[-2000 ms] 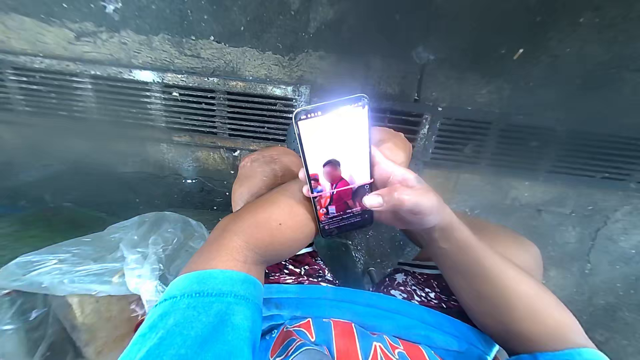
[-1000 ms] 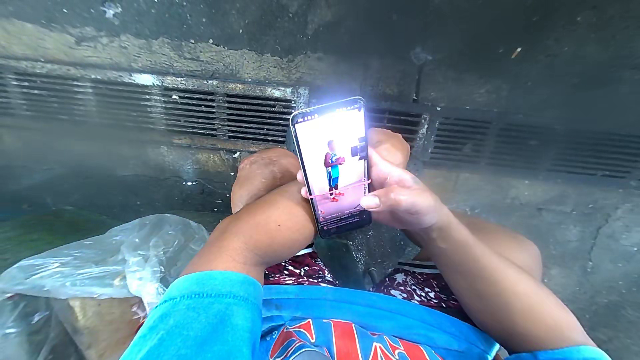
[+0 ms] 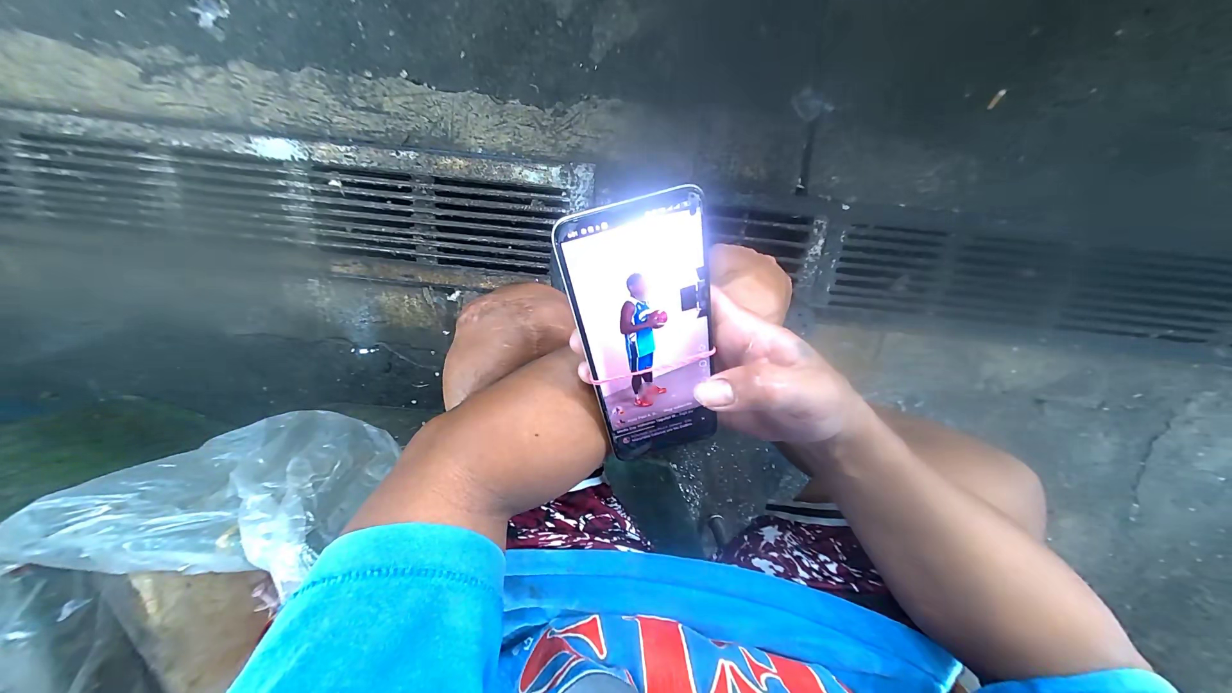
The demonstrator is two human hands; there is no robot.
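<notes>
My right hand grips a smartphone upright above my knees, with the thumb at the lower right edge of its screen. Pale fingertips curl around the phone's left edge; they look like those of the same hand. A thin pink band crosses the lower screen. The lit screen displays a person in a blue basketball uniform holding a red ball, with small writing below. My left arm extends over my thigh to behind the phone, and its hand is hidden.
A metal drain grate runs across the dark, wet concrete ground beyond my knees. At the lower left, a clear plastic bag lies over a tan object. A small cigarette-butt-like scrap lies at the upper right.
Two seconds ago the screen displayed a person in red beside another figure; a second ago it changed to the person in blue. My right hand and the phone have stayed nearly still.
</notes>
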